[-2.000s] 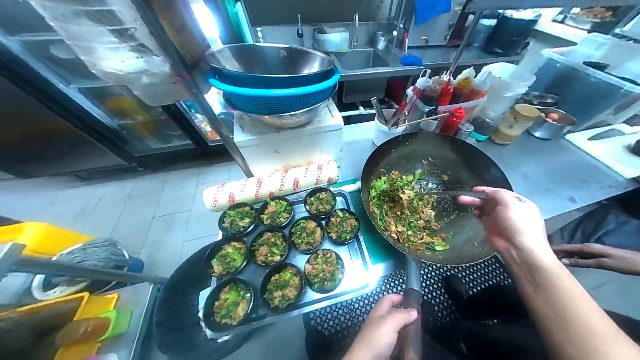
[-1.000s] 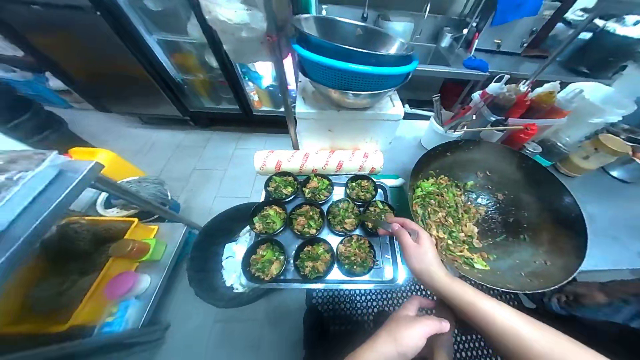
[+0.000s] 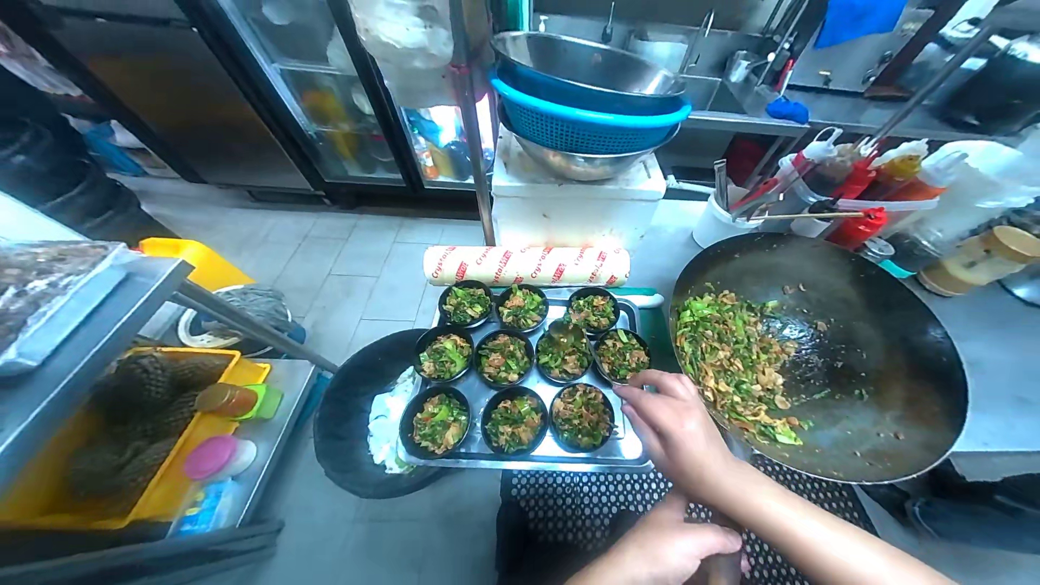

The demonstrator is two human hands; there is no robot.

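My right hand (image 3: 678,426) grips a metal spoon (image 3: 566,329), whose bowl is over a small black bowl (image 3: 564,355) in the middle row; my fingers hide part of its handle. Several such black bowls of chopped greens and browned bits stand in rows on a metal tray (image 3: 479,452). To the right a large dark wok (image 3: 886,366) holds more of this mix (image 3: 731,357), heaped toward its left side. Low in the view, my left hand (image 3: 670,540) is around the wok's handle (image 3: 723,565), partly hidden by my right forearm.
A printed wrap roll (image 3: 528,266) lies behind the tray. Beyond it, a blue colander (image 3: 593,122) and metal bowls are stacked on a white box. Squeeze bottles (image 3: 861,227) and a utensil tub (image 3: 719,223) stand behind the wok. A black bin (image 3: 357,439) is left of the tray.
My right hand has gone from the wok, where it held the spoon two seconds ago, to the tray's right edge. The view has swung left. My left hand remains at the wok's handle.
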